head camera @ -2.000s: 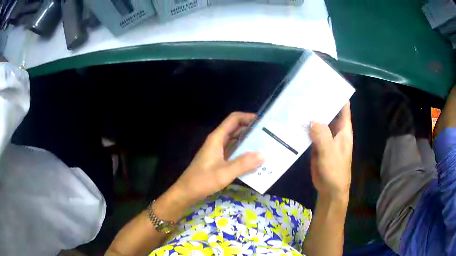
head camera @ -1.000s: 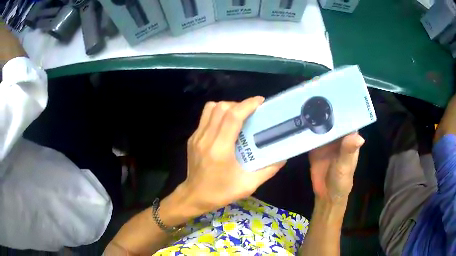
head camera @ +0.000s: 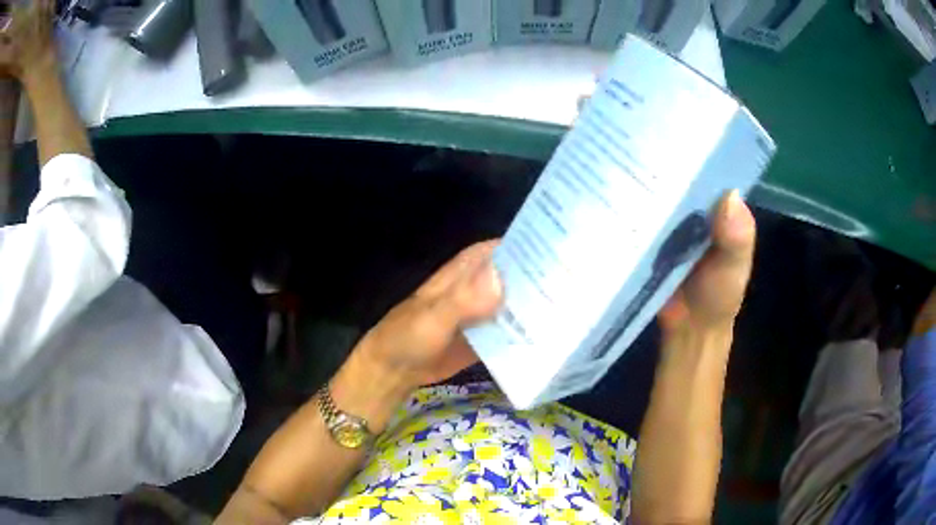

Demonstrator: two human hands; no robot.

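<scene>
A pale grey-blue retail carton (head camera: 606, 205) is held tilted above my lap. A side face with rows of fine text faces up, and the face with one dark fan is turned to the lower right. My left hand (head camera: 436, 313) grips its lower left edge, with the fingers partly hidden under it. My right hand (head camera: 713, 272) holds its right side, thumb on the upper right edge. No seal sticker can be made out.
Several upright cartons (head camera: 436, 26) stand along the white sheet (head camera: 411, 87) on the green bench (head camera: 339, 123). Dark grey fans (head camera: 218, 51) lie at left. A person in white is at left, another in blue at right.
The carton has been turned in my hands from its large-fan face to its text face and now points more upward. The neighbour's arm at left now reaches further up over the bench.
</scene>
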